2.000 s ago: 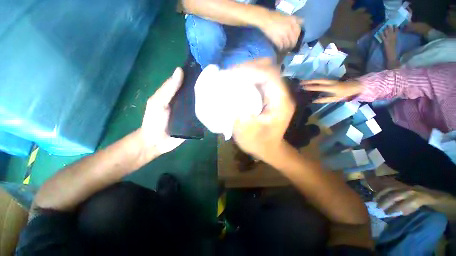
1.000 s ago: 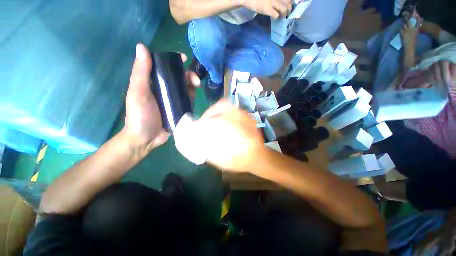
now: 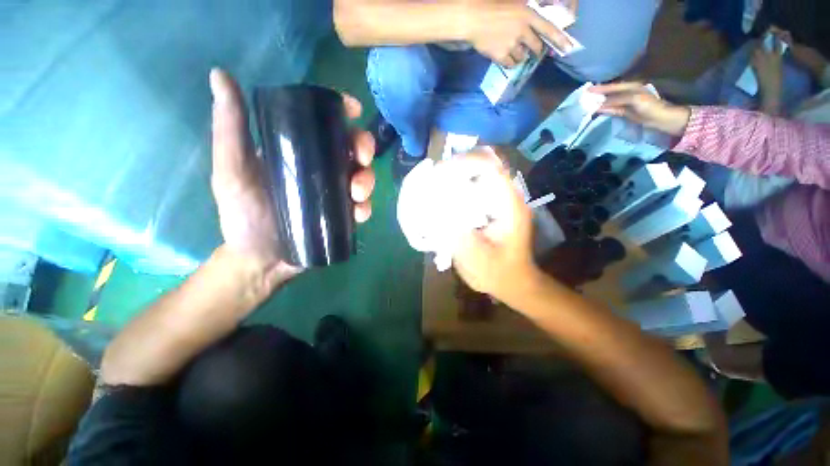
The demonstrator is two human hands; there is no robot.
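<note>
A glossy black cylinder (image 3: 308,177) is held nearly upright in my left hand (image 3: 244,196), with the palm along its left side and the fingertips showing round its right side. My right hand (image 3: 499,241) is to the right of it, closed on a crumpled white wiping cloth (image 3: 437,205). The cloth and the cylinder are apart. The cloth looks overexposed, and it hides part of my right fingers.
Black cylinders (image 3: 582,196) stand clustered among open white cartons (image 3: 651,205) on brown cardboard (image 3: 455,323) at right. A person in jeans (image 3: 455,91) handles a carton at the top; a pink checked sleeve (image 3: 746,141) reaches in. A blue plastic-wrapped stack (image 3: 118,127) is at left.
My right hand and the cloth have moved right, off the cylinder. The cylinder stands more upright in view. The person in the pink sleeve has reached toward the upper cartons.
</note>
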